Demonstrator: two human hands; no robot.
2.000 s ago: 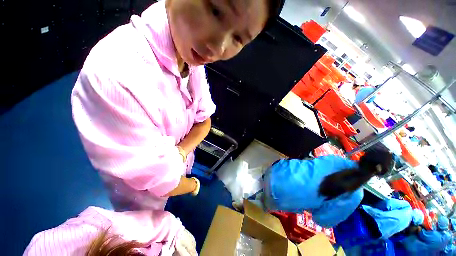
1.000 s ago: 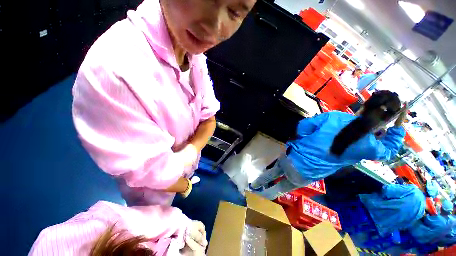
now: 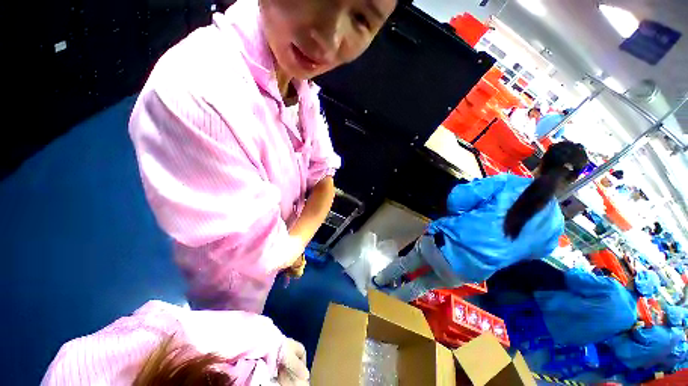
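Observation:
The wearer's pink striped sleeve (image 3: 188, 332) fills the bottom left, with brown hair in front of it. At its right end is a hand in a whitish glove (image 3: 293, 363), apparently my left hand, cut off by the bottom edge. Its fingers and anything in them cannot be made out. My right hand is not in view. Just right of the glove stands an open brown carton (image 3: 339, 343) with clear plastic goods (image 3: 379, 362) inside. A second open carton (image 3: 483, 358) stands beside it.
A pink-coated person (image 3: 219, 151) stands close in front, arms bent at the waist. A blue-coated worker (image 3: 502, 222) stands behind the cartons near red crates (image 3: 468, 320). Black boxes (image 3: 400, 75), a trolley (image 3: 343, 215) and a whitish plastic bag (image 3: 367, 256) are behind. More blue-coated workers line the benches.
The blue-coated worker has straightened from bending, reached to the metal frame, then lowered that arm. The pink-coated person's lower hand has drawn in at the waist. My gloved hand has barely shifted.

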